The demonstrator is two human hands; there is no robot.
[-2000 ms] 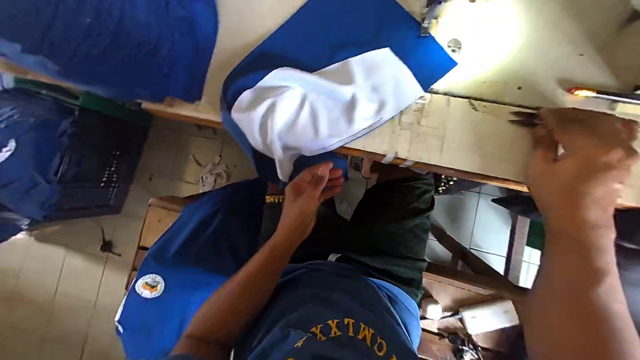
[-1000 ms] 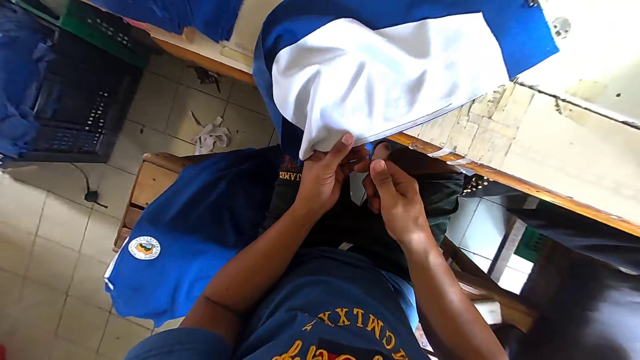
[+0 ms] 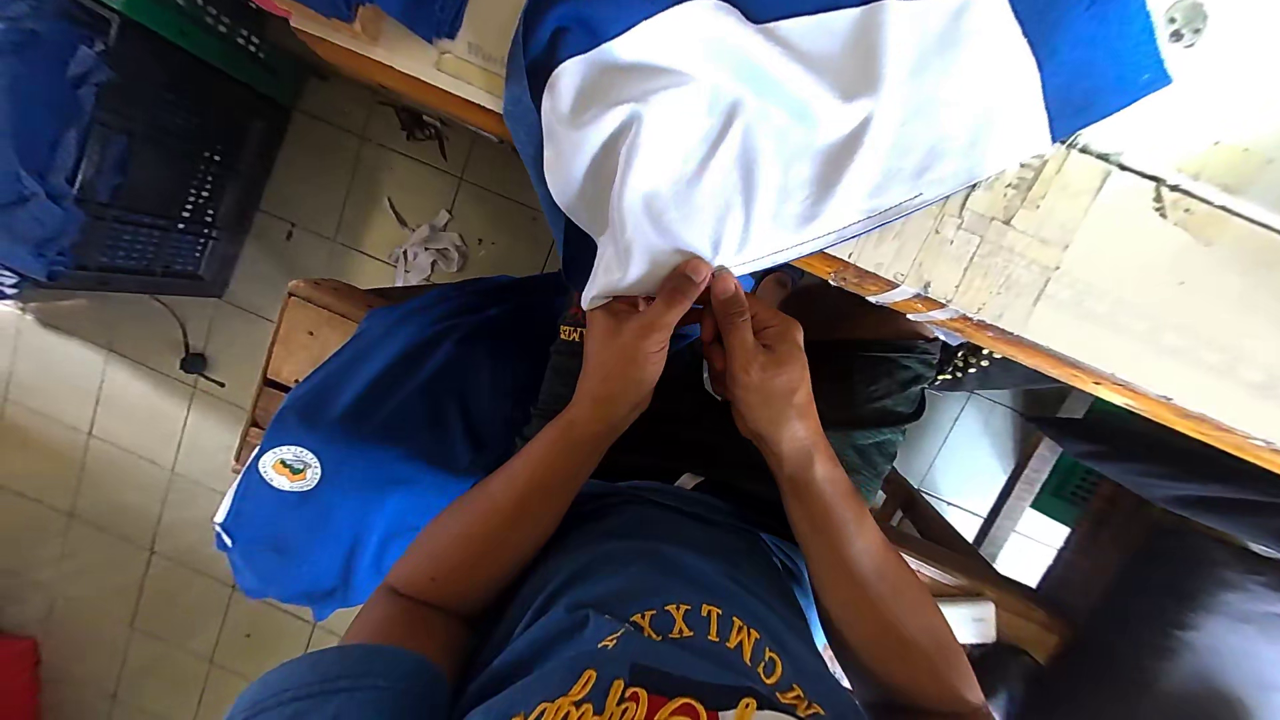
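White fabric with a stitched edge (image 3: 790, 130) lies over blue fabric (image 3: 1095, 65) on the worktable and hangs over its front edge. My left hand (image 3: 640, 335) pinches the lower corner of the white fabric between thumb and fingers. Close beside it, my right hand (image 3: 755, 345) has its thumb and fingertips closed on the stitched edge of the same fabric. The two thumbs nearly touch. Something small and pale shows under my right fingers; I cannot tell what it is. A blue garment with a round badge (image 3: 400, 440) drapes across my lap and a wooden bench (image 3: 310, 335).
The wooden worktable edge (image 3: 1050, 365) runs along the right. A black plastic crate (image 3: 160, 190) with blue cloth stands at the upper left. A white scrap of cloth (image 3: 430, 250) and a black cable end (image 3: 193, 363) lie on the tiled floor.
My right hand has come from above the tabletop, where it was near a dark tool, to the fabric edge beside my left hand. The view has shifted.
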